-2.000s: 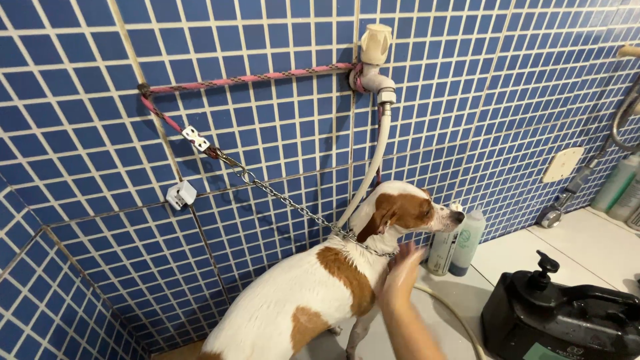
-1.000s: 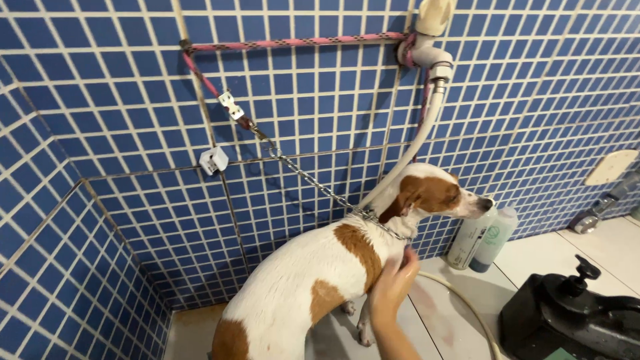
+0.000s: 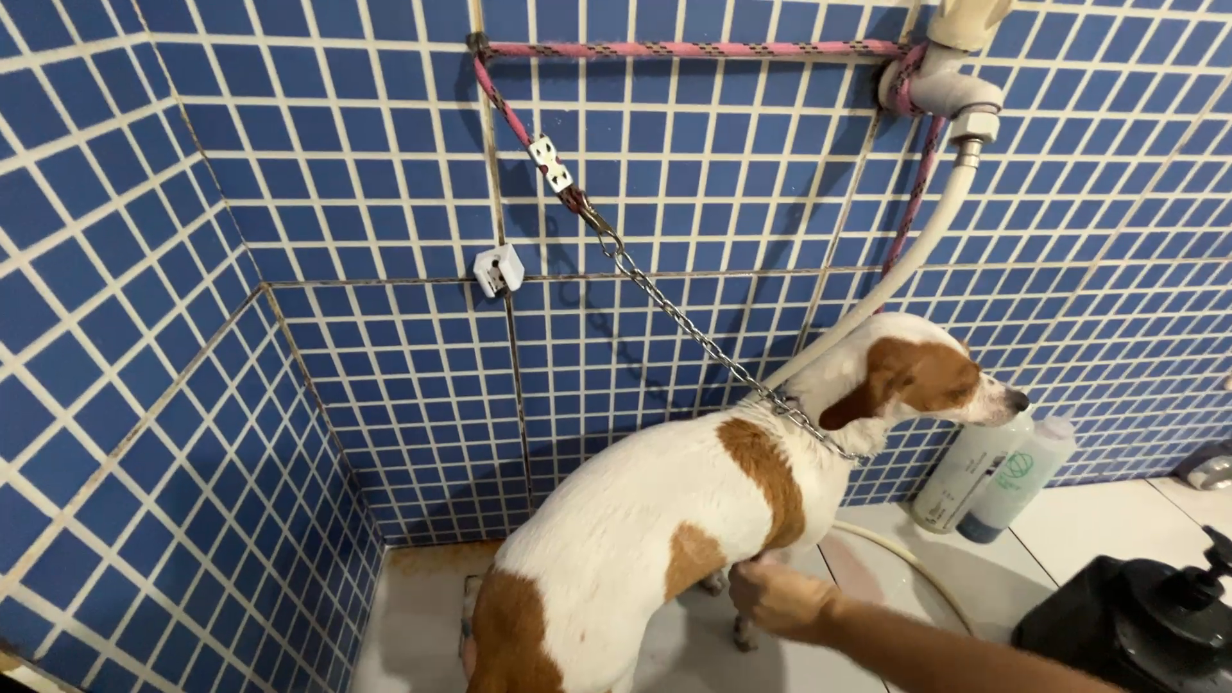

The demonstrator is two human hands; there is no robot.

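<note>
A white dog with brown patches (image 3: 616,520) stands beside the tiled wall, facing right. Its metal chain collar and lead (image 3: 693,332) run up to a pink cord (image 3: 674,48) stretched along the wall. My right hand (image 3: 775,592) touches the dog at its chest behind the front legs, with fingers curled; part of them is hidden against the body, so whether they grip the leg or fur does not show. My left hand is out of the frame.
A white hose (image 3: 914,260) hangs from a wall tap (image 3: 948,87). Two bottles (image 3: 1025,476) stand by the wall near the dog's muzzle. At the lower right is a black pump container (image 3: 1126,616). A white fitting (image 3: 499,270) is on the wall.
My right hand has moved from the dog's neck down past the shoulder to its chest. The dog still faces right. The view has shifted left.
</note>
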